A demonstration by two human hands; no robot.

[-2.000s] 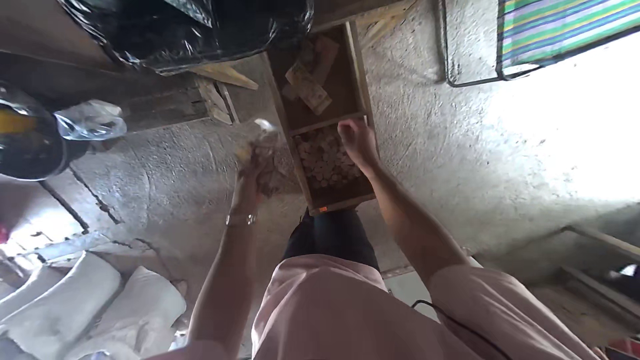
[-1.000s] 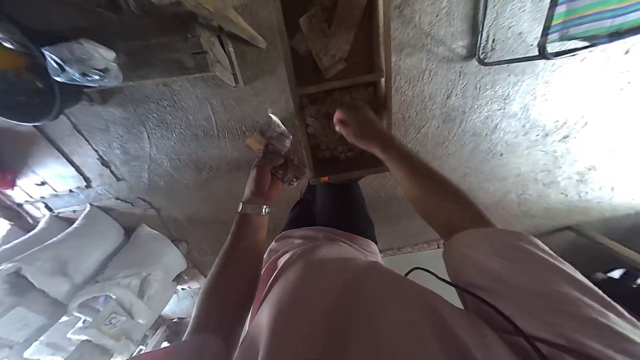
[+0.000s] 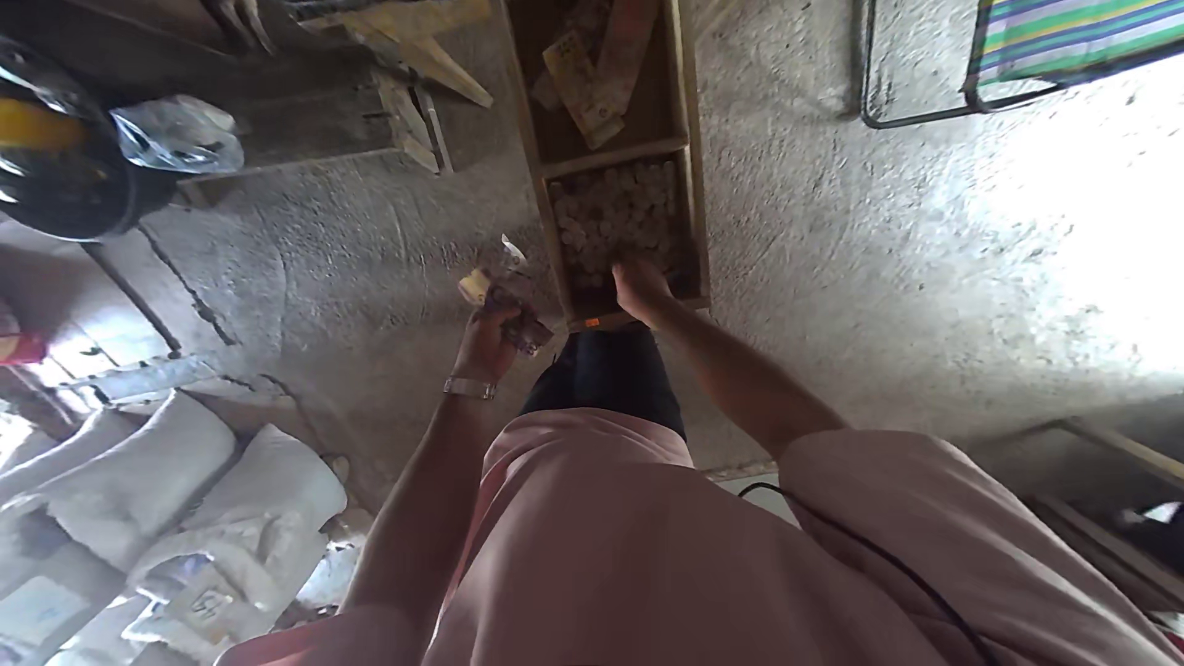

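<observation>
A long wooden tray [image 3: 698, 185] with dividers lies in front of my legs. Its near compartment holds many small pale pieces [image 3: 615, 217], whose kind I cannot make out. My right hand [image 3: 643, 289] is down at these pieces, near the compartment's front edge, its fingertips partly hidden. Left of the tray, my left hand [image 3: 492, 333] grips a clear plastic bag [image 3: 525, 333] with dark contents; a yellowish piece [image 3: 475, 287] shows at its fingers. In the farther compartment lie flat printed strips [image 3: 583, 88].
At the upper left are a wooden bench [image 3: 305, 129], a black bucket [image 3: 65, 199] and a clear plastic bag [image 3: 180, 134]. White sacks [image 3: 139, 472] are piled at the lower left. A metal-framed striped chair [image 3: 1073, 42] stands at the upper right.
My right hand has moved down toward the near end of the tray's compartment. My left hand still holds the bag beside the tray.
</observation>
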